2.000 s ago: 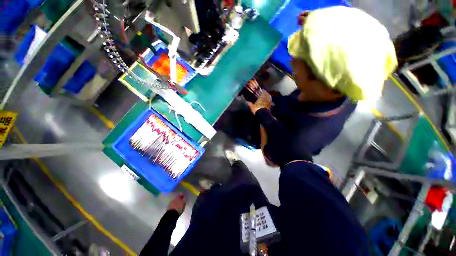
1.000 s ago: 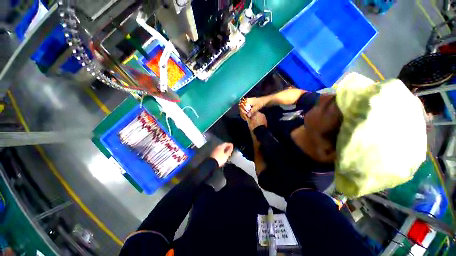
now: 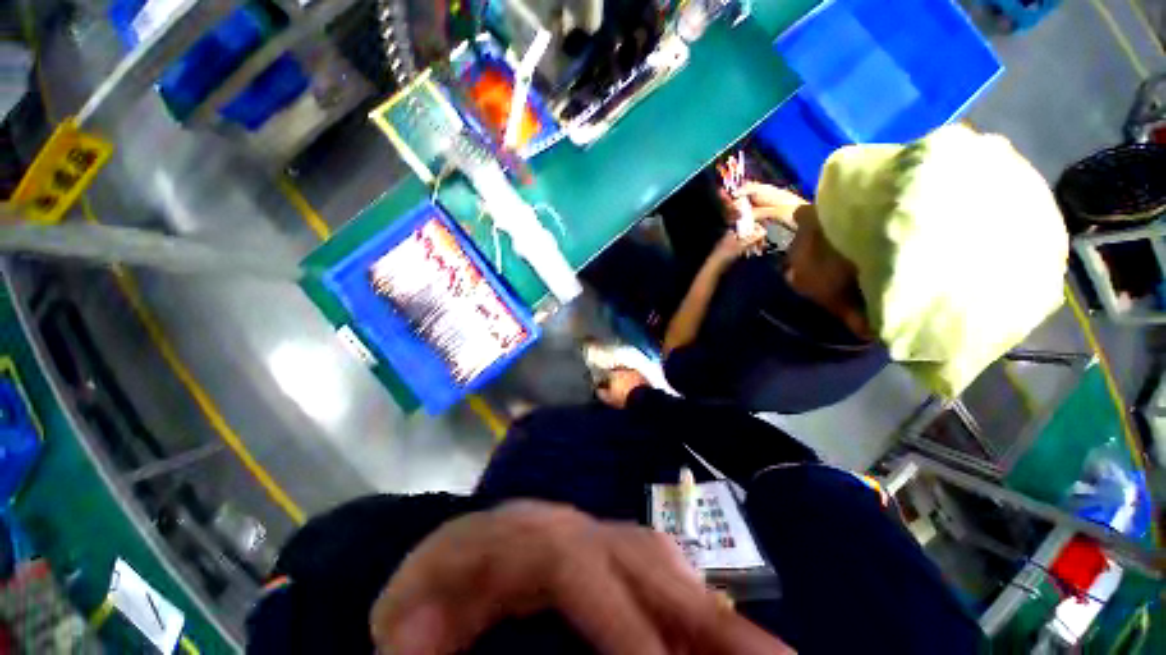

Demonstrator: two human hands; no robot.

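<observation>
My left hand [image 3: 550,576] is large and blurred at the bottom centre, close to the camera and cut off by the lower edge. Its fingers look bent, and nothing shows in it. My right hand [image 3: 620,386] is small, at the end of a dark sleeve, beyond my lap. Whether it holds anything is unclear. Neither hand touches the shallow blue tray [image 3: 518,348], which sits at the green bench's near corner. Rows of thin white leads with red ends [image 3: 450,301] lie in it.
A seated person in a yellow cap [image 3: 946,250] holds red-ended leads [image 3: 734,179] at the green bench [image 3: 639,179]. A small blue tray of orange parts [image 3: 501,105] is beside a machine. A deep blue bin [image 3: 889,71] stands behind. A badge [image 3: 706,522] hangs at my chest.
My left hand has come back from near the bench corner towards the camera. My right hand has come into view beyond my lap. The seated person's head and hands have shifted.
</observation>
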